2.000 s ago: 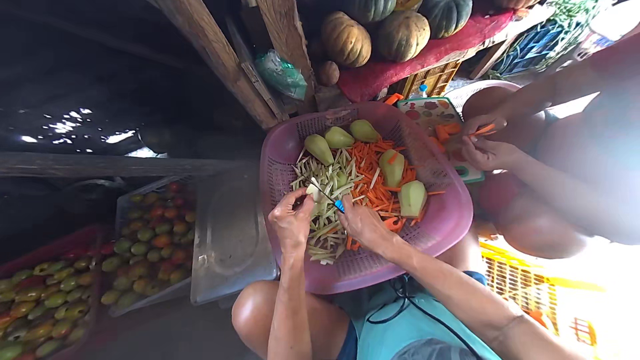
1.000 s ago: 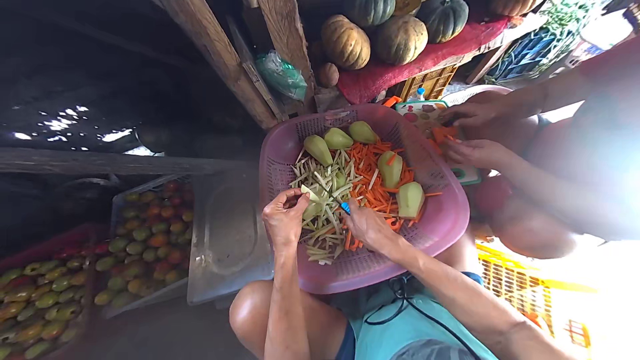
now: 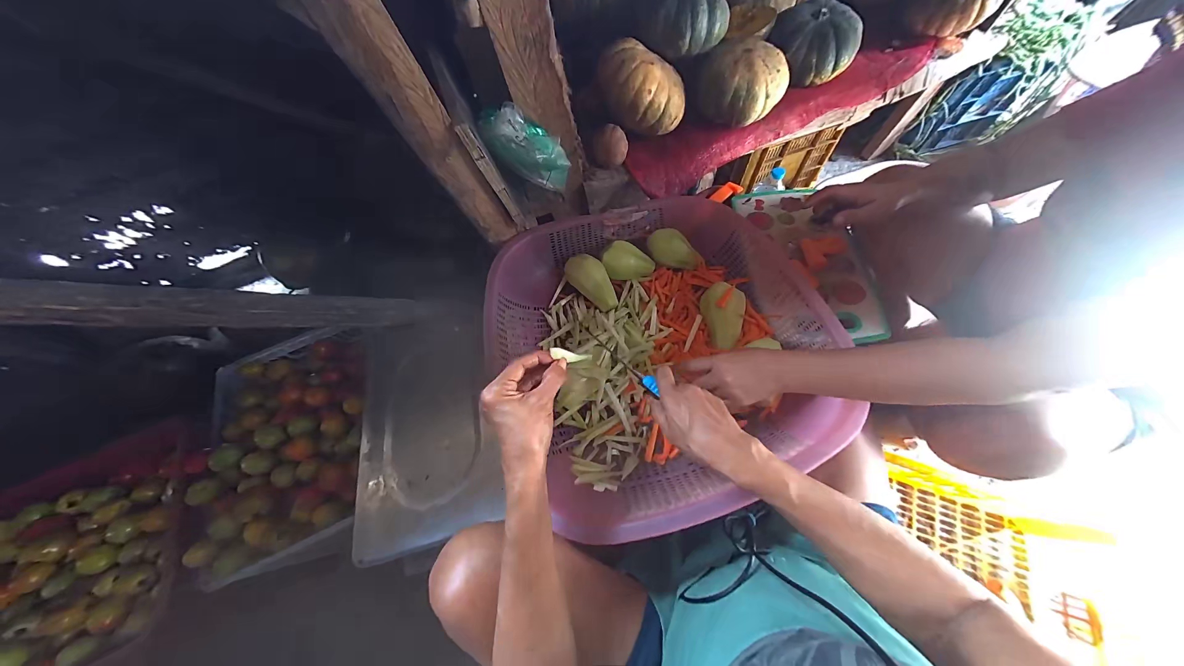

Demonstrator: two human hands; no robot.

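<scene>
A pink plastic basket (image 3: 601,518) rests at my lap. Pale green vegetable strips (image 3: 606,407) fill its left part, orange carrot strips (image 3: 684,305) its middle. Several peeled pale green chayotes, one a whole chayote (image 3: 590,281), lie on top along the back and right. My left hand (image 3: 524,393) pinches a pale green slice (image 3: 567,355) above the strips. In my right hand (image 3: 694,416) is a small knife with a blue handle (image 3: 650,385), its blade pointing left toward the slice. Another person's hand (image 3: 735,377) reaches into the basket close to my right hand.
At right, a patterned cutting board (image 3: 856,301) holds carrot pieces beside the other person. Pumpkins (image 3: 743,81) sit on a red cloth at the back. Crates of tomatoes (image 3: 287,449) stand at left, near a grey plastic lid (image 3: 421,462). A yellow crate (image 3: 962,536) is at lower right.
The other person's hand has moved from the cutting board into the basket, over the carrot strips. My hands stay in about the same place, with slice and knife.
</scene>
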